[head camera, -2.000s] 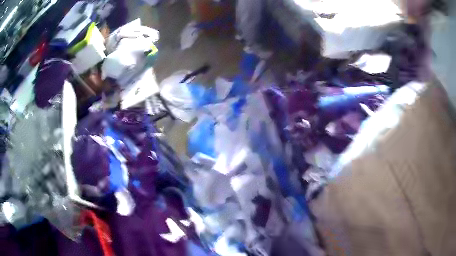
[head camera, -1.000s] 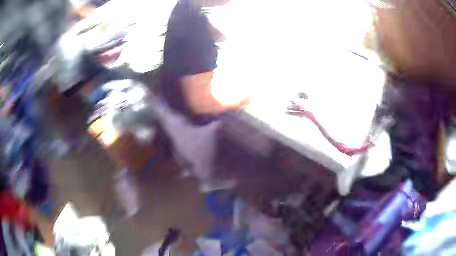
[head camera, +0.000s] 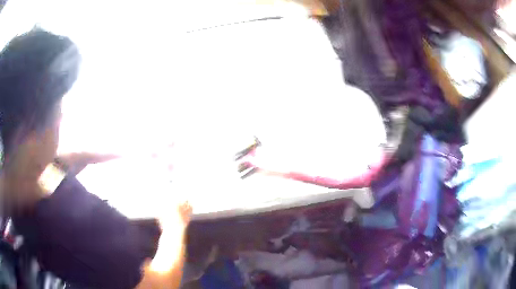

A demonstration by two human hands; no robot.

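Note:
Neither of my hands is in the picture. Nearest in front of me is a large bright white table (head camera: 283, 204), strongly overexposed, so little detail shows on its top. A thin red strap or hose (head camera: 334, 182) lies along its near right part and runs to the right edge. At its left end is a small dark object (head camera: 247, 158), too blurred to name.
Another person in a dark top (head camera: 90, 231) is at the left, with a forearm (head camera: 170, 248) at the table's near edge. Purple and blue cloth (head camera: 416, 209) heaps at the right. Scraps and cloth (head camera: 294, 262) lie below the table. A pale blue-white pile (head camera: 492, 180) is at the right edge.
The view has swung from the scrap-littered floor to the white table. The other person now shows larger at the left, and the red strap lies nearer the middle.

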